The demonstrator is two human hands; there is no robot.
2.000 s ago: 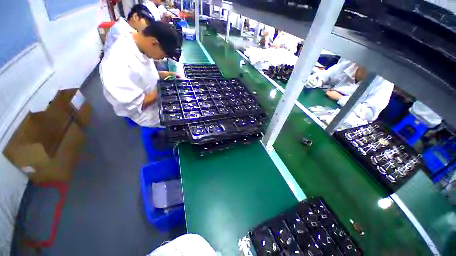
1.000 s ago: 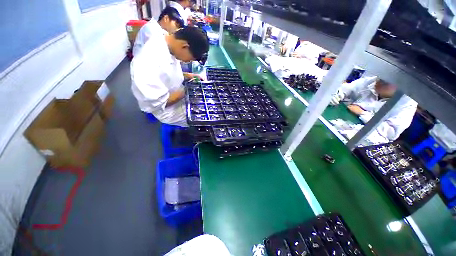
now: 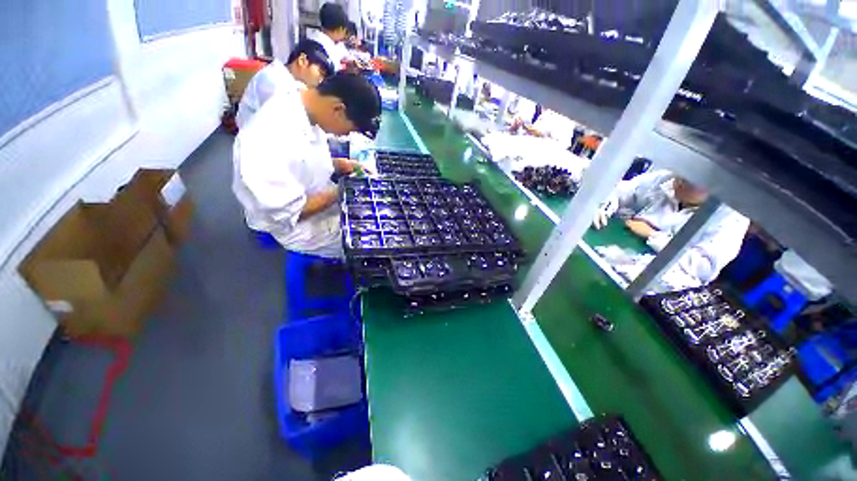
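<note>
Neither of my hands is in view. A white rounded shape (image 3: pixel 374 473), perhaps my sleeve, is cut off by the bottom edge. Nearest in front of me, a black blister tray (image 3: pixel 587 456) with shiny units in its pockets lies on the green bench (image 3: pixel 451 376), cut off by the bottom edge. Farther along the bench stands a pile of black trays (image 3: pixel 428 221) with rows of pockets; the lower trays stick out unevenly.
A blue bin (image 3: pixel 319 427) holds a grey-white object beside the bench. An open carton (image 3: pixel 103 263) stands on the floor at left. People in white smocks work beyond the pile and across the line. A pale metal post (image 3: pixel 601 178) rises at right; another filled tray (image 3: pixel 724 343) lies beyond.
The view has shifted, first moving the scene right, then slightly back left and down. The near tray and white shape now show less. No hand has appeared.
</note>
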